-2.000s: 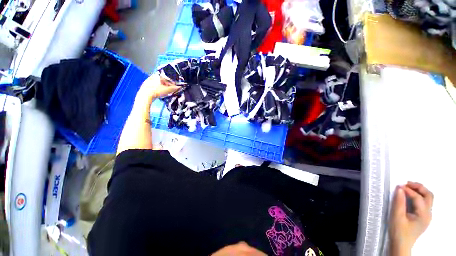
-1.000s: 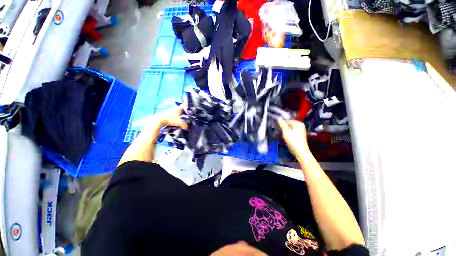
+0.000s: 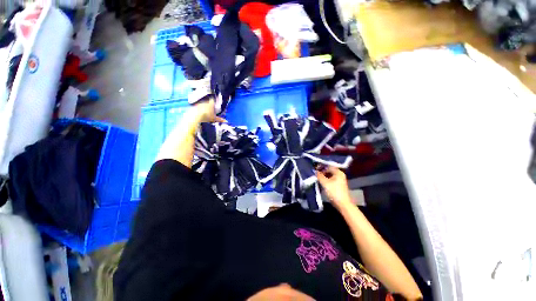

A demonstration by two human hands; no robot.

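Two tied bundles of dark pieces with white edges lie side by side on blue crates [image 3: 158, 126], the left bundle [image 3: 230, 161] and the right bundle [image 3: 297, 154]. My right hand [image 3: 333, 183] grips the lower right edge of the right bundle. My left hand [image 3: 205, 111] is above the left bundle, at the lower end of long dark fabric strips [image 3: 224, 62]. Its fingers are partly hidden, so I cannot tell whether it grips them. Another tied dark bundle [image 3: 191, 52] lies behind, beside the strips.
A blue crate with dark cloth [image 3: 56, 176] stands at left. A red item [image 3: 257, 35], a clear plastic bag [image 3: 291, 24] and a white box [image 3: 302, 69] lie at the back. The white table [image 3: 452, 147] with a brown board [image 3: 411, 29] is at right.
The view has shifted. My left hand has left the left bundle and moved up to the dark strips. My right hand has come from the table to the right bundle; both bundles sit nearer my body.
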